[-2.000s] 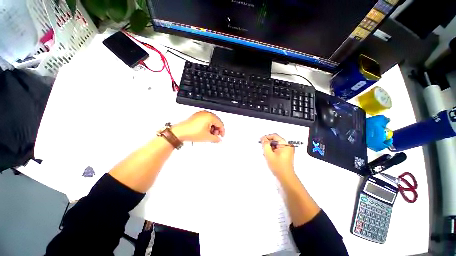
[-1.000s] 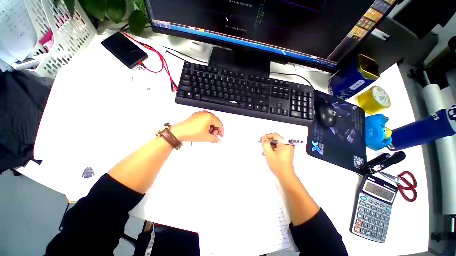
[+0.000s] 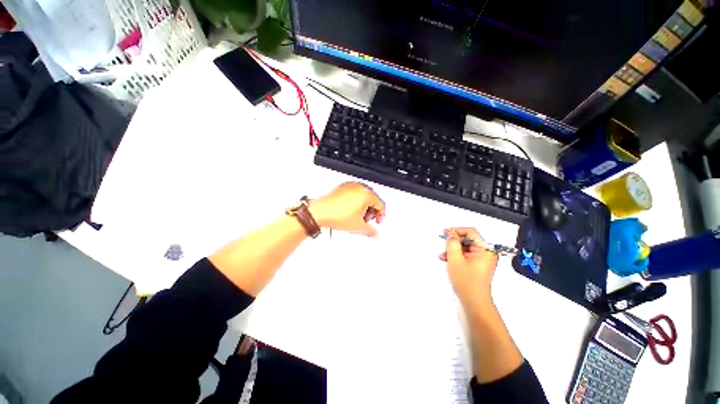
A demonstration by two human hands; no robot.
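Note:
A white paper sheet [image 3: 387,323] lies on the white desk, washed out against it, with faint ruled lines at its lower right. My right hand [image 3: 470,256] holds a slim silver and dark pen [image 3: 496,248] over the paper's upper right; the pen's tip is hard to make out. My left hand [image 3: 347,209] rests on the upper left of the paper, fingers curled, with a small dark thing between thumb and fingers that I cannot tell. A brown-strapped watch is on the left wrist.
A black keyboard [image 3: 426,162] lies below the monitor [image 3: 474,55]. Right are a mouse [image 3: 551,211] on its pad [image 3: 564,256], stapler [image 3: 636,297], scissors [image 3: 663,339], calculator [image 3: 606,367] and blue bottle [image 3: 687,256]. Left are a phone [image 3: 246,76] and white basket [image 3: 170,55].
The camera view has turned and shifted, so the desk things and both hands appear farther right and lower. The right hand still holds the pen, and the left hand keeps its place on the paper.

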